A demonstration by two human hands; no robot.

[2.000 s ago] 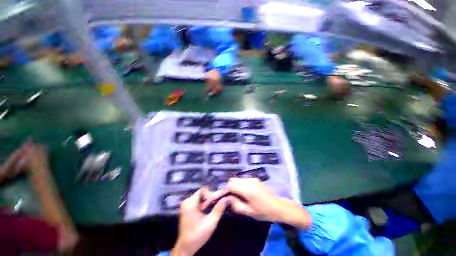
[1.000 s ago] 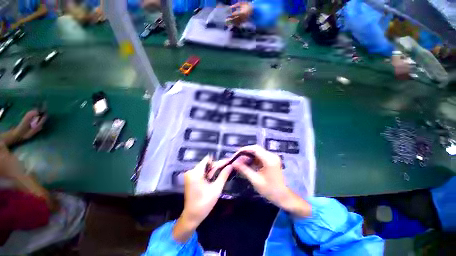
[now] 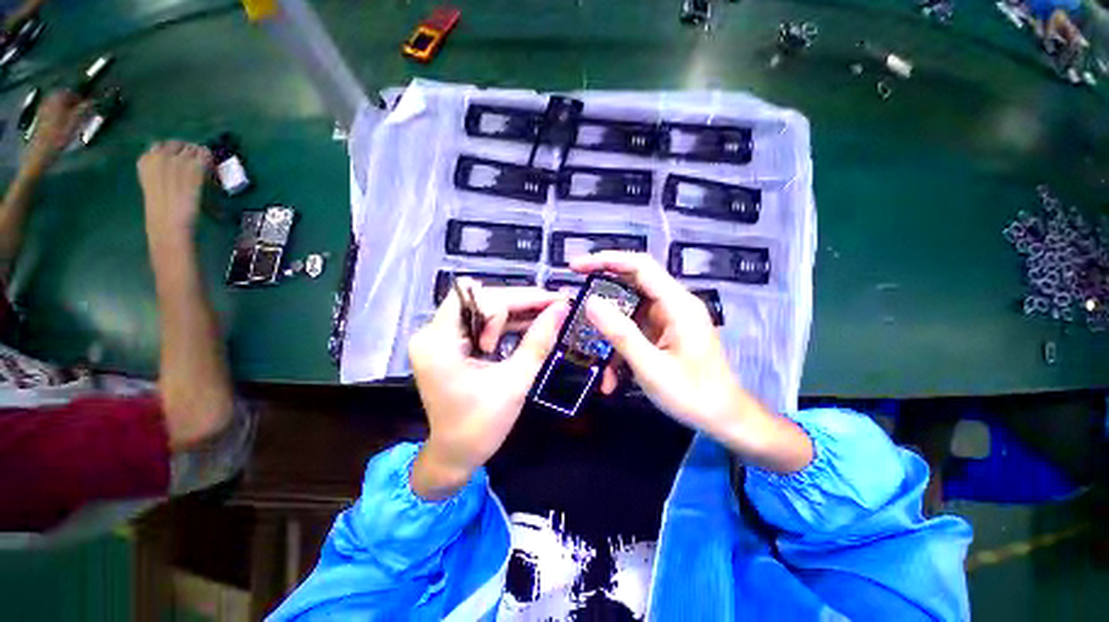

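A phone housing [image 3: 624, 287] with a circuit board [image 3: 589, 331] on it is held between both hands above the tray's near edge. A dark display with a bright white edge [image 3: 564, 384] is at its lower end. My left hand [image 3: 478, 377] pinches its left edge and also keeps dark tweezers [image 3: 468, 310] in the fingers. My right hand [image 3: 663, 346] grips the right side, thumb on the board. More black housings [image 3: 715, 197] lie in rows on the white-lined tray [image 3: 778, 243]. The hands hide part of the lower rows.
Board and screen units [image 3: 260, 246] and a small loose part [image 3: 314, 264] lie left of the tray. Another person's arm [image 3: 183, 292] reaches in at left. Small rings [image 3: 1060, 261] are heaped at right. A red-orange phone-shaped item [image 3: 432, 34] lies beyond the tray.
The view has tilted down and is sharper. The held piece has turned so its board and display now show. The neighbour's arm has reached further over the bench at left.
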